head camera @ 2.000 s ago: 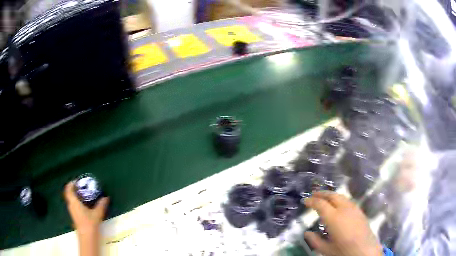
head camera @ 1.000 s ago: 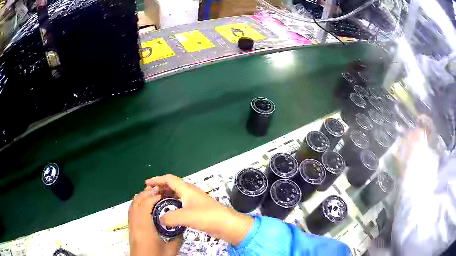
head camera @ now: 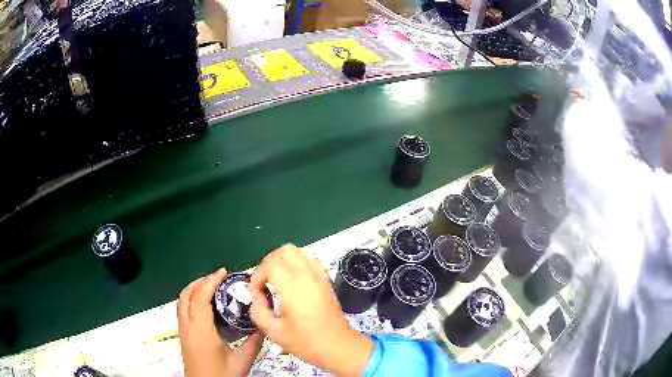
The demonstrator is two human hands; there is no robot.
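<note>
My left hand (head camera: 203,324) holds a black cylindrical unit (head camera: 228,303) upright over the near edge of the bench, its round end facing up. A white liner patch shows on that end. My right hand (head camera: 298,298) is over the unit's end, with thumb and fingertips together at the white patch. Part of the white piece shows between the fingertips. The right side of the unit's end is partly hidden by my right hand.
Several black units (head camera: 411,286) stand on the littered white bench (head camera: 147,335). One with a white patch (head camera: 475,313) stands near them. Two units, left (head camera: 118,250) and right (head camera: 410,162), stand on the green belt (head camera: 280,184). Clear plastic sheeting (head camera: 619,184) hangs right. Yellow labels (head camera: 280,65) lie beyond.
My right fingers have shifted from pressing on the unit's end to pinching at its white patch. On the belt, both standing units have moved to the right.
</note>
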